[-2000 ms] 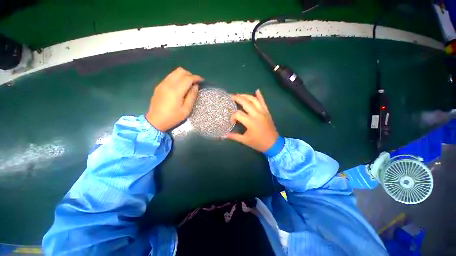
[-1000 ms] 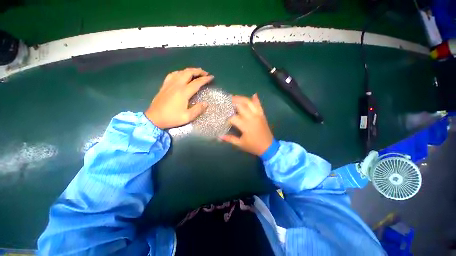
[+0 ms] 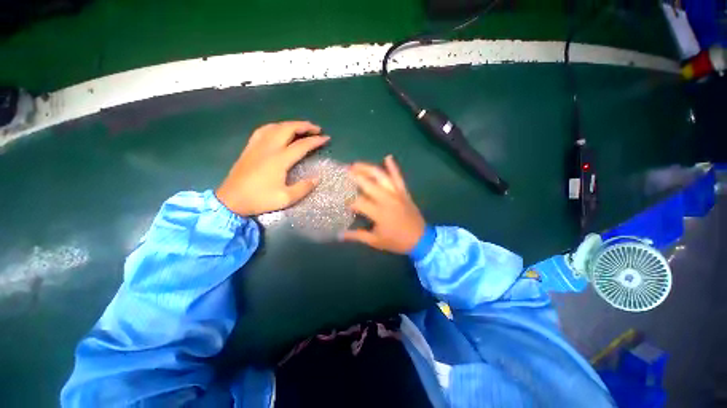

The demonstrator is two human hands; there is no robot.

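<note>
A round screw dish (image 3: 323,199), speckled silver with many tiny screws, lies on the dark green bench mat in front of me. My left hand (image 3: 271,171) is at its left side, with the thumb and fingers spread around the rim and the thumb over the screws. My right hand (image 3: 387,209) is at its right side, slightly blurred, with fingers curved against the rim. Both hands hold the dish between them. Parts of its left and right edges are hidden under the fingers.
A black electric screwdriver (image 3: 462,151) lies on the mat right of the dish, its cable running back over the worn white strip (image 3: 303,65). A slimmer black device (image 3: 583,185) with a red light lies farther right. A pale fan (image 3: 630,276) and blue bins (image 3: 644,368) are at the right.
The dish and both hands sit slightly farther left and lower in the picture, as the view shifts too. My left thumb has moved in over the screws since the earliest frame.
</note>
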